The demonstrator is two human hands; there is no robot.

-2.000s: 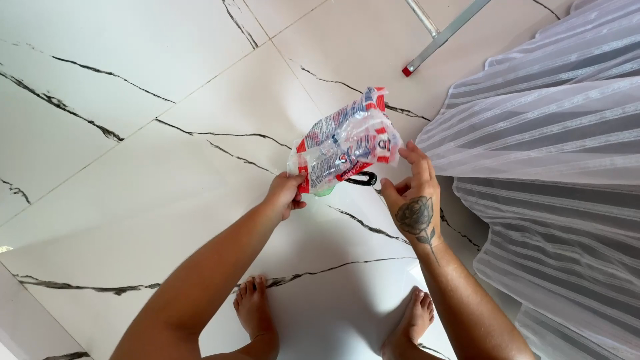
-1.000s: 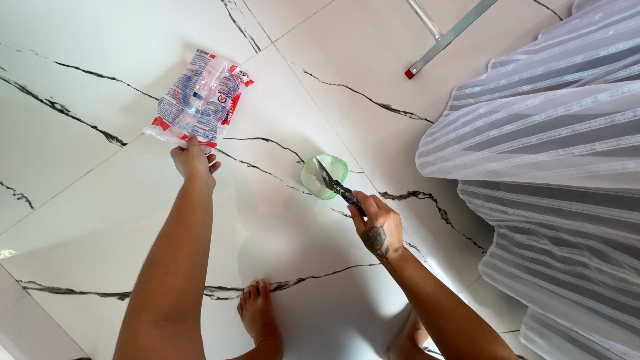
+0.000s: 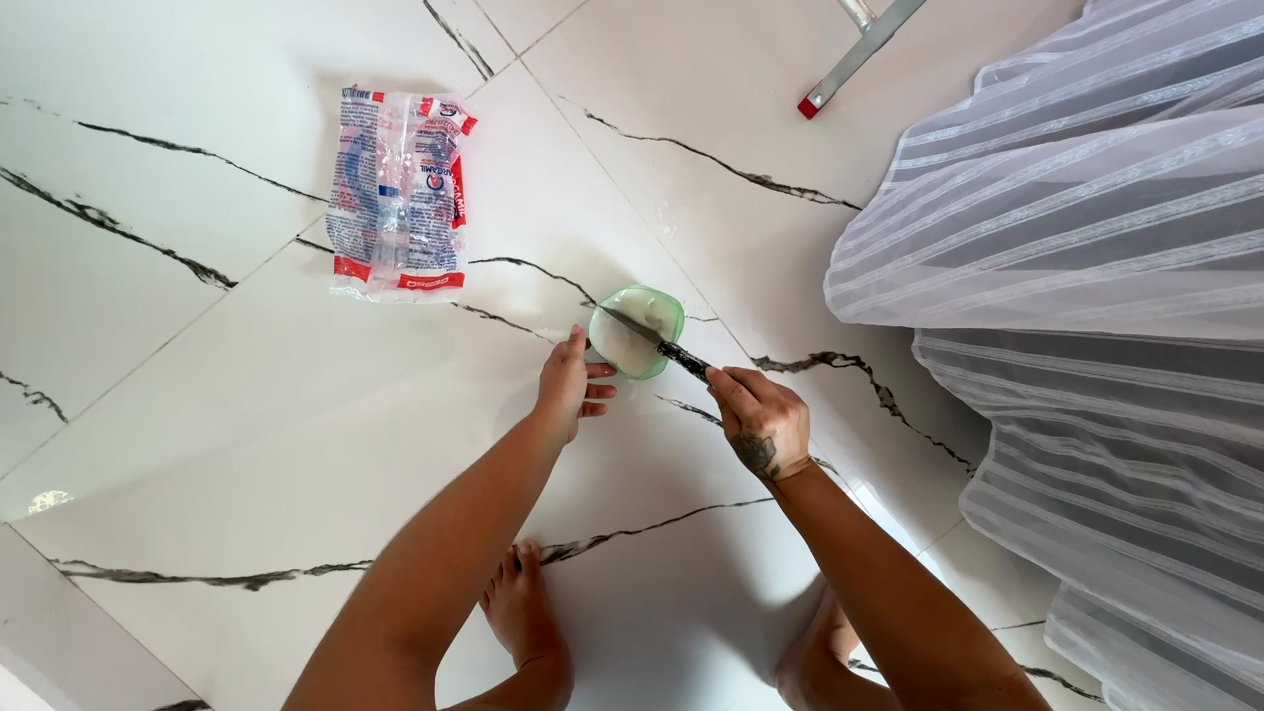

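Observation:
A small green translucent bowl (image 3: 632, 363) with a whitish substance in it stands on the marbled tile floor. My right hand (image 3: 765, 420) grips the black handle of a knife (image 3: 632, 323), whose blade lies over the bowl and its contents. At the bowl's lower left is my left hand (image 3: 575, 380), fingers apart and holding nothing; whether a fingertip touches the rim I cannot tell. Up and to the left, a printed plastic packet (image 3: 400, 197) with red, white and blue markings lies flat on the floor.
Sheer white striped curtain fabric (image 3: 1066, 217) hangs along the right side and reaches the floor. A metal leg with a red end cap (image 3: 859, 59) stands at the top right. My bare feet (image 3: 523, 612) are below the bowl, and a pale edge runs along the lower left corner.
My left hand has let go of the packet, which now lies on the floor, and has moved right to the bowl. My right hand keeps the knife at the bowl.

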